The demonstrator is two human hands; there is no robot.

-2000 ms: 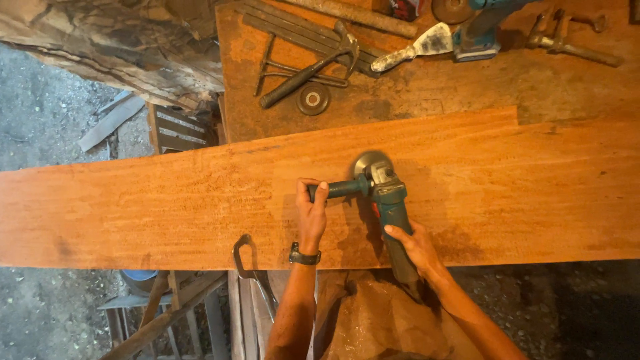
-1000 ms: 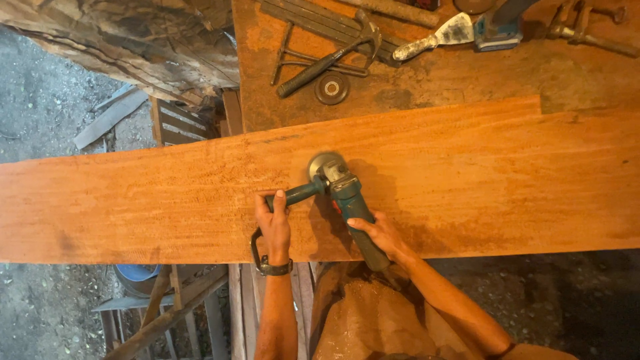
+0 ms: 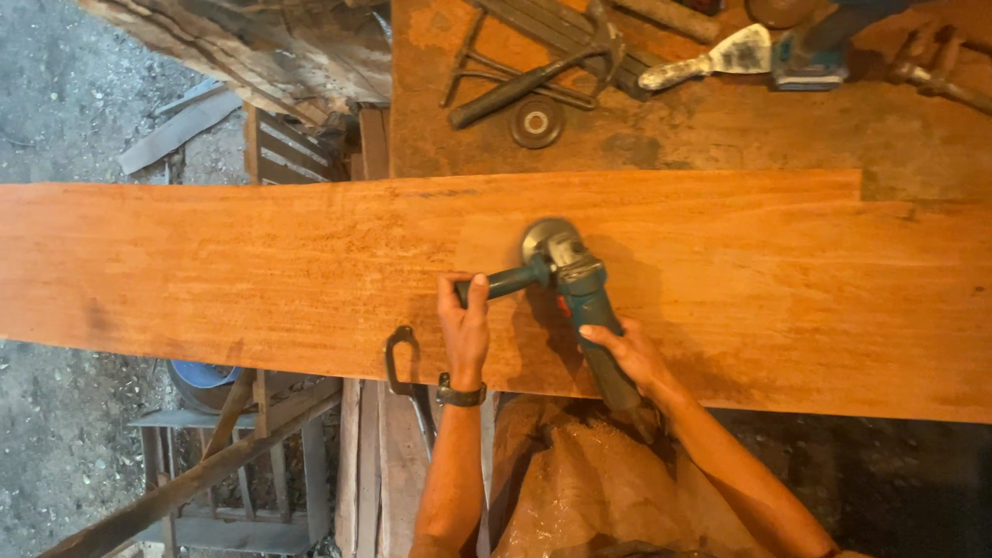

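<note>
A teal angle grinder [image 3: 587, 291] rests with its round disc on a long wooden plank [image 3: 256, 263] that runs across the whole view. My left hand [image 3: 465, 318] grips the grinder's side handle, which points left; a dark watch is on that wrist. Around the grinder's body, my right hand [image 3: 628, 349] is closed, with the thumb on top. The grinder's rear end reaches over the plank's near edge. Left of my left wrist, a black metal clamp [image 3: 401, 360] overlaps the near edge. The underside of the disc is hidden.
On the workbench [image 3: 697, 139] beyond the plank lie a claw hammer [image 3: 535, 85], a grinding disc [image 3: 536, 122], a scraper [image 3: 713, 62], the base of a teal power tool [image 3: 810, 66] and a metal clamp [image 3: 938, 77]. Slatted wooden furniture [image 3: 232, 535] and a blue container [image 3: 203, 373] stand below left.
The grinder and both hands moved left along the plank between the first two frames, then back right relative to the plank's clamp. Both hands keep their hold. The view has shifted slightly.
</note>
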